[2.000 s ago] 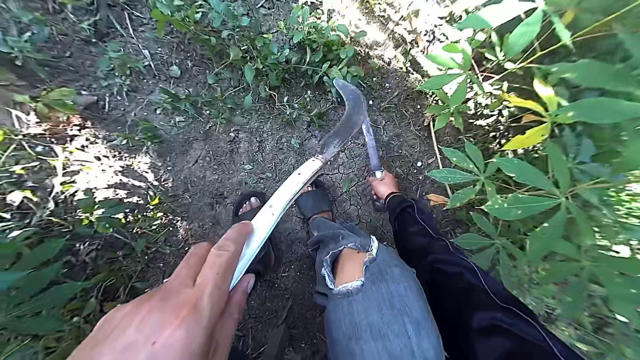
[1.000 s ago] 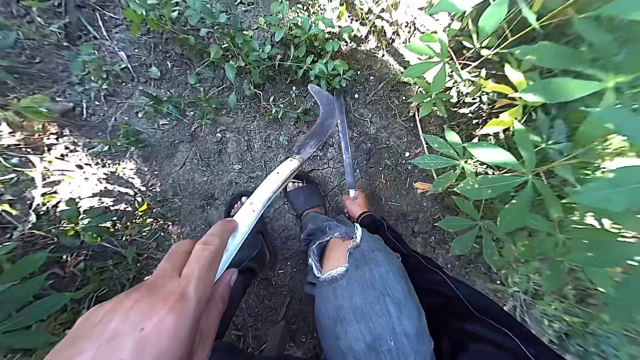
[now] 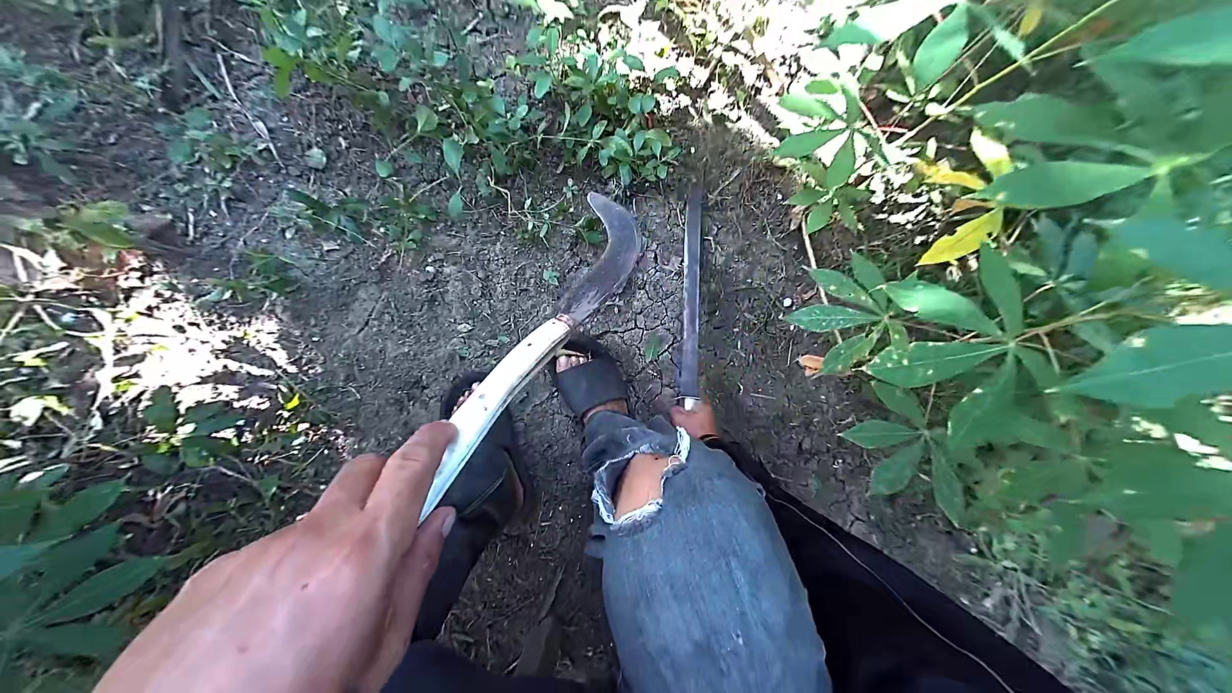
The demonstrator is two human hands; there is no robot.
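My left hand (image 3: 318, 577), large at the lower left, grips the pale handle of a curved sickle (image 3: 496, 385). Its dark hooked blade points up and away from me, tip bending left. Beyond my right knee, my right hand (image 3: 695, 420) is closed on the handle of a long, narrow, straight blade (image 3: 692, 289), which points forward over the soil. A small gap separates the two blades. The knee and the dark sleeve hide part of the right hand and forearm.
Cracked bare soil (image 3: 385, 318) lies under my sandalled feet (image 3: 589, 380). Low green weeds (image 3: 616, 115) grow ahead. Broad-leaved plants (image 3: 962, 356) lean in from the right, with more leaves (image 3: 77, 577) at the lower left.
My right hand has drawn back toward the knee, and its blade has turned to point nearly straight ahead, apart from the sickle. Two seconds ago the blades overlapped in view.
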